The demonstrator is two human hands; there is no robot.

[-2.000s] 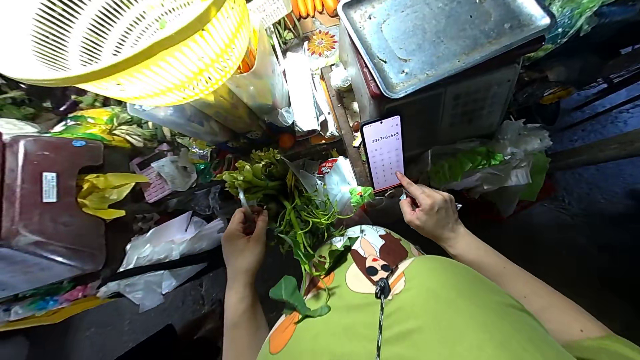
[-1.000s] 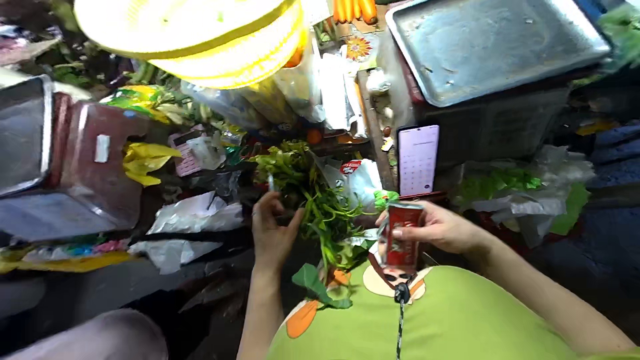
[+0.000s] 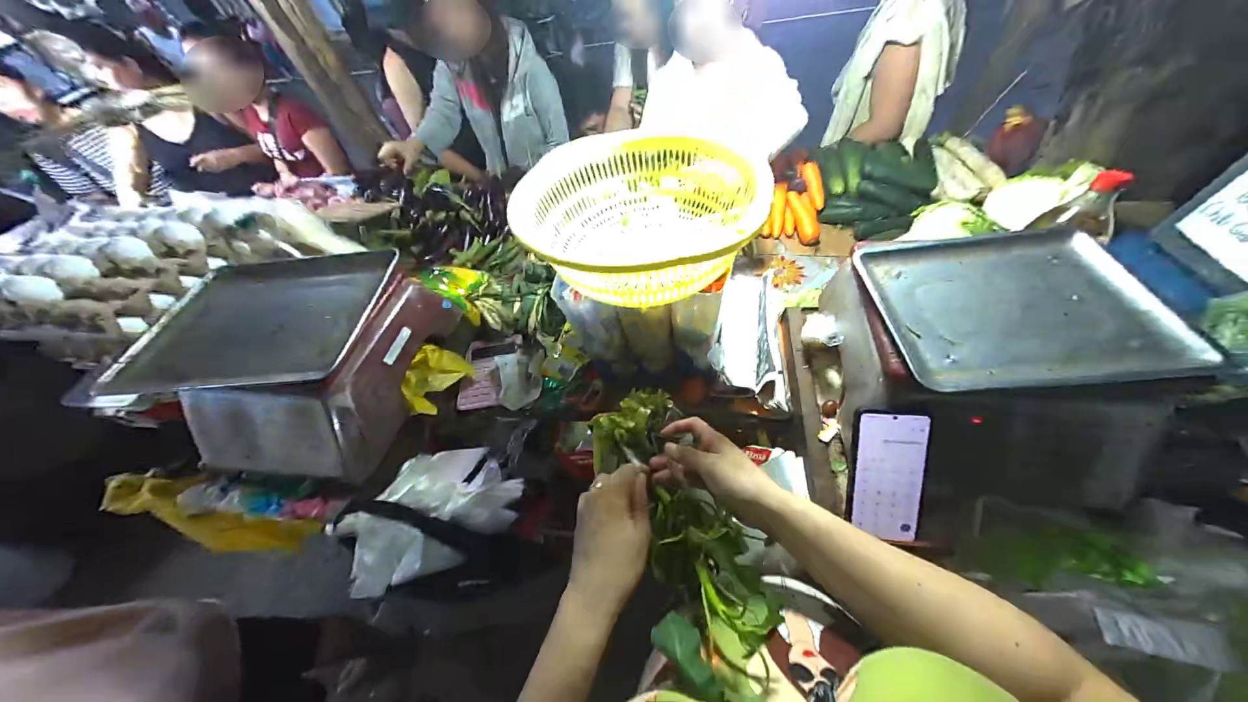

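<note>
Both my hands meet at a bunch of leafy greens (image 3: 697,551) in the lower middle. My left hand (image 3: 614,526) has its fingers closed on a thin pale strip or stem at the bunch; which it is, I cannot tell. My right hand (image 3: 717,468) pinches at the same spot from the right, fingers bent and nearly touching the left. The greens run from above the hands down towards my lap. To the right, a smartphone (image 3: 889,476) with a calculator on its screen leans upright against the base of a scale.
Scales with metal trays stand left (image 3: 258,317) and right (image 3: 1033,307). A yellow plastic basket (image 3: 639,263) rises between them, with carrots (image 3: 801,216) behind. Plastic bags (image 3: 429,517) lie lower left. Several people stand across the stall, near egg trays (image 3: 107,263).
My right hand has left the phone, held a red packet or notes one second ago, and now meets my left hand at the greens. The view has tilted up, showing people.
</note>
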